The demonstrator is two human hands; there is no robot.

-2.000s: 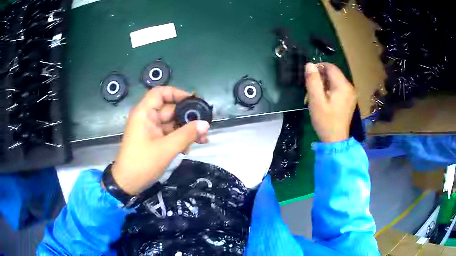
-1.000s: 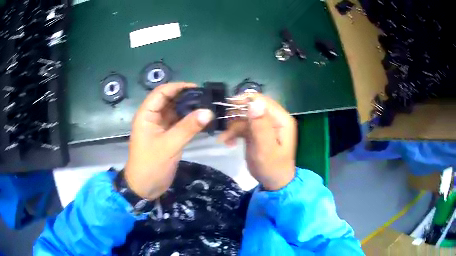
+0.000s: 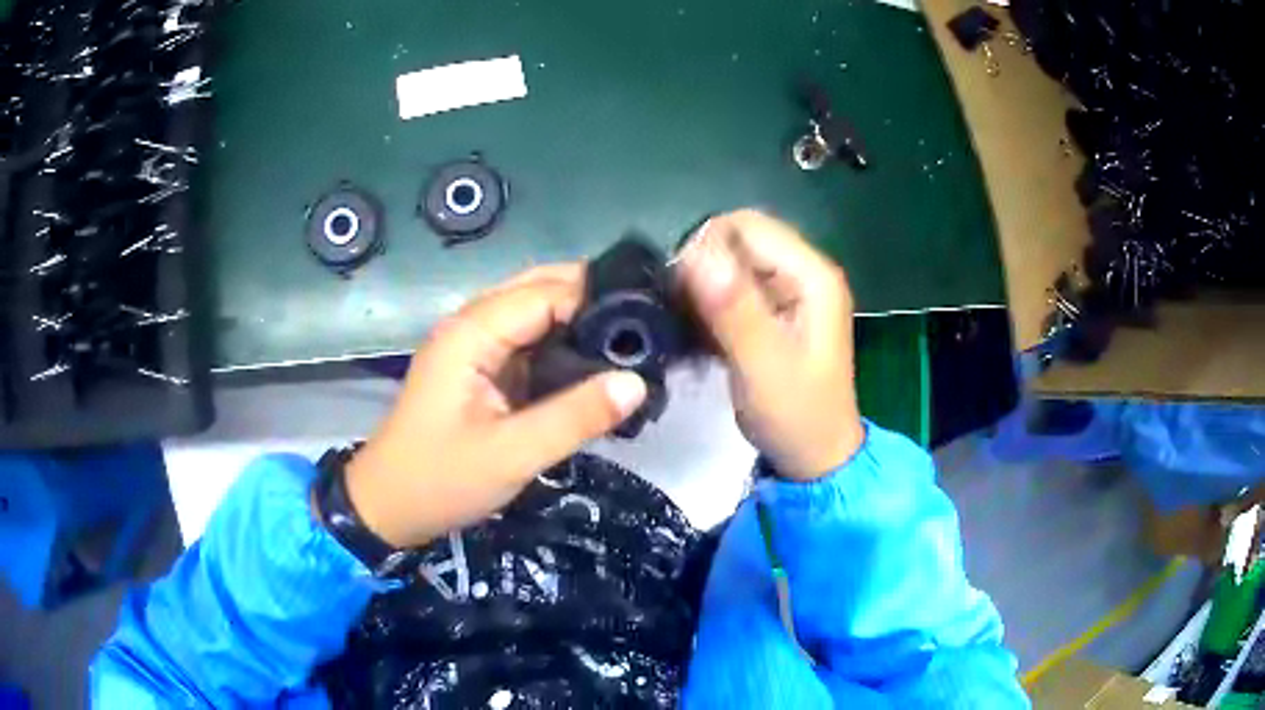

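My left hand [image 3: 486, 402] grips a round black part [image 3: 624, 340] with a pale ring around its dark centre. Blurred black clip-like shapes sit against its upper and left sides. My right hand [image 3: 777, 333] is at its right, with thumb and fingers pinched on thin silver wire handles [image 3: 687, 250] of a black binder clip. The blur and fingers hide where that clip meets the part. Two more round black parts [image 3: 343, 226] [image 3: 463, 196] lie on the green bench. A dark edge behind my right fingers may be another.
The black tray [image 3: 194, 395] bristling with silver wires is at the left. A white strip [image 3: 462, 86] lies on the green bench [image 3: 624, 83]. Loose clips [image 3: 830, 143] lie at the bench's right. The cardboard carton [image 3: 1165, 358] of clips stands at far right.
My right hand came from the loose clips at the right to the held part, bringing a binder clip. The rightmost loose clip is gone from the bench. The held part has moved right and turned.
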